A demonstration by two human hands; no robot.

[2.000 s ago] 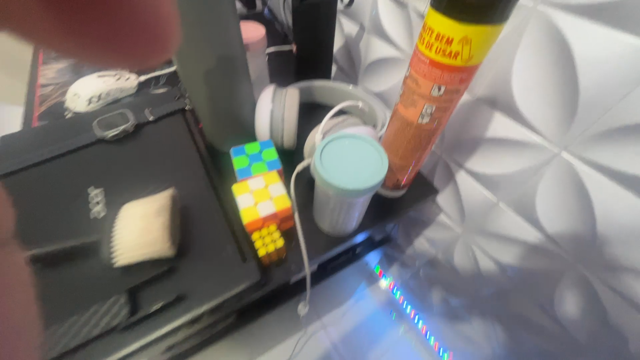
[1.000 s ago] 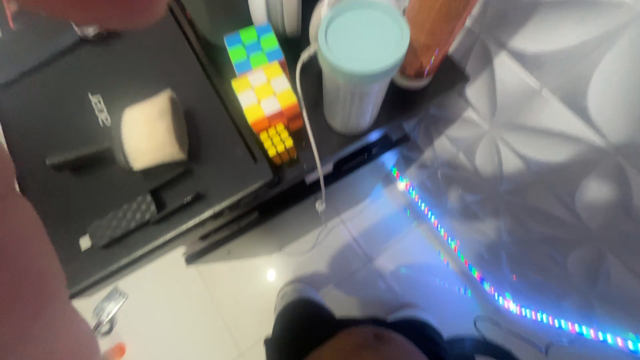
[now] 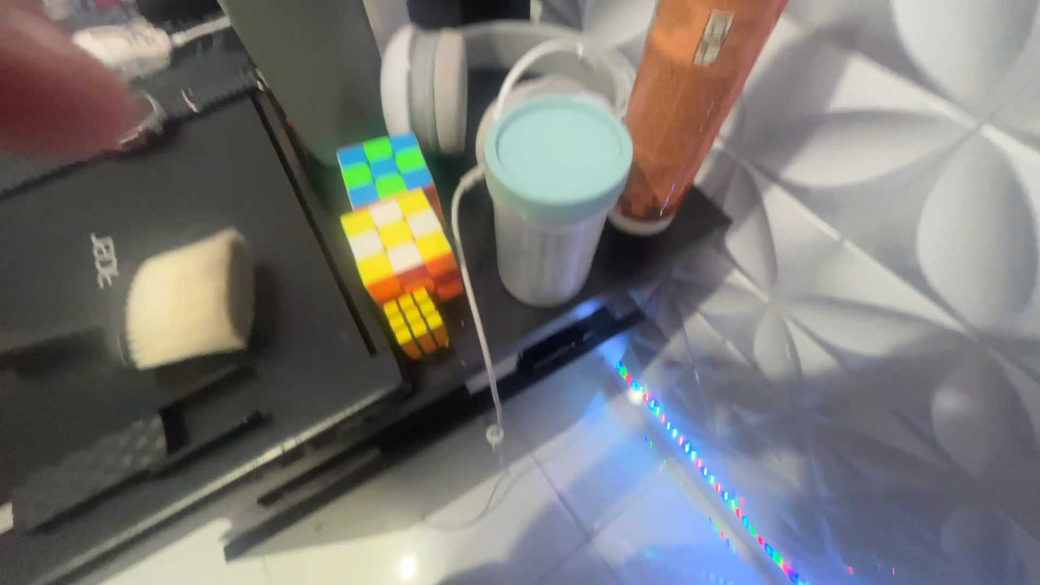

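Close to the camera at the upper left is a blurred fingertip, seemingly of my left hand (image 3: 65,89); whether it holds anything cannot be seen. Beneath it lies a closed black Acer laptop (image 3: 203,187), bearing a cream-bristled brush (image 3: 191,301) and a dark textured item (image 3: 97,463). Right of the laptop, a blue-green puzzle cube (image 3: 386,171), a yellow-white puzzle cube (image 3: 400,240) and a small yellow puzzle cube (image 3: 416,321) form a row. A clear cup with a teal lid (image 3: 561,158) stands beside them. My right hand is out of view.
Light headphones (image 3: 447,89) lie behind the cup, near an orange canister (image 3: 691,106). A white cable (image 3: 471,284) hangs over the black table's edge (image 3: 569,345). A white mouse (image 3: 122,45) is at the upper left. A lit LED strip (image 3: 691,455) runs below the textured wall panel (image 3: 861,244).
The view dipped toward the floor, then rose again. The fingers along the left edge in the earlier frames are out of view; the fingertip at the upper left remains.
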